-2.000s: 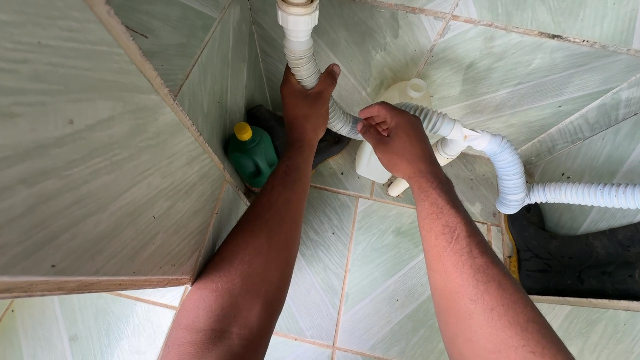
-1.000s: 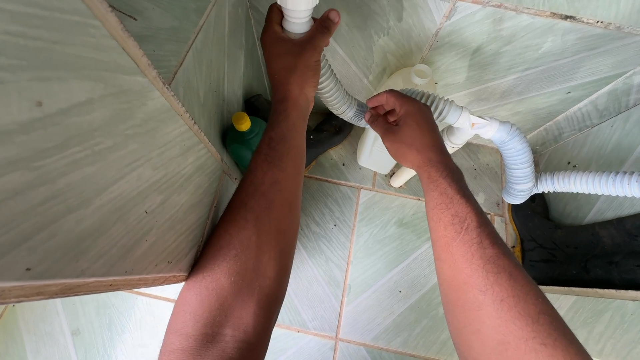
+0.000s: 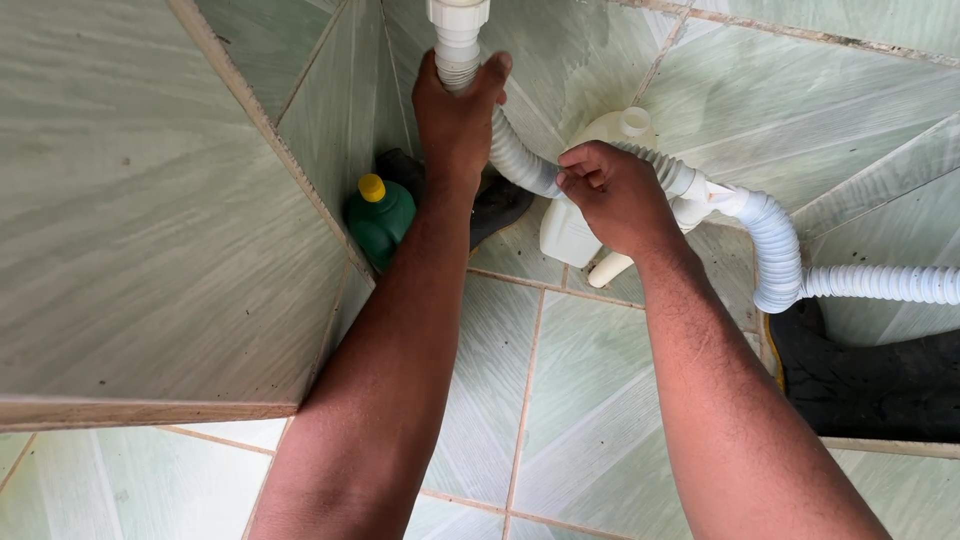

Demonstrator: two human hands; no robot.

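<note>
A corrugated grey-white drain hose hangs from a white plastic pipe coupling at the top. My left hand is wrapped around the hose's upper end, just below the coupling. Lower down, my right hand has its fingertips on the hose's bend, thumb and fingers pinching it. Past the right hand the hose meets a white branch fitting. From there a pale bluish corrugated hose curves down, and another corrugated hose runs off to the right.
Behind the right hand stands a translucent white plastic jug, with a cream pipe end beside it. A green bottle with a yellow cap is by the tiled partition at left. Black rubber boots lie behind the left forearm and at right.
Between the previous frame and now, my left hand has moved down from the coupling to the hose below it. The right hand stays at the hose's bend.
</note>
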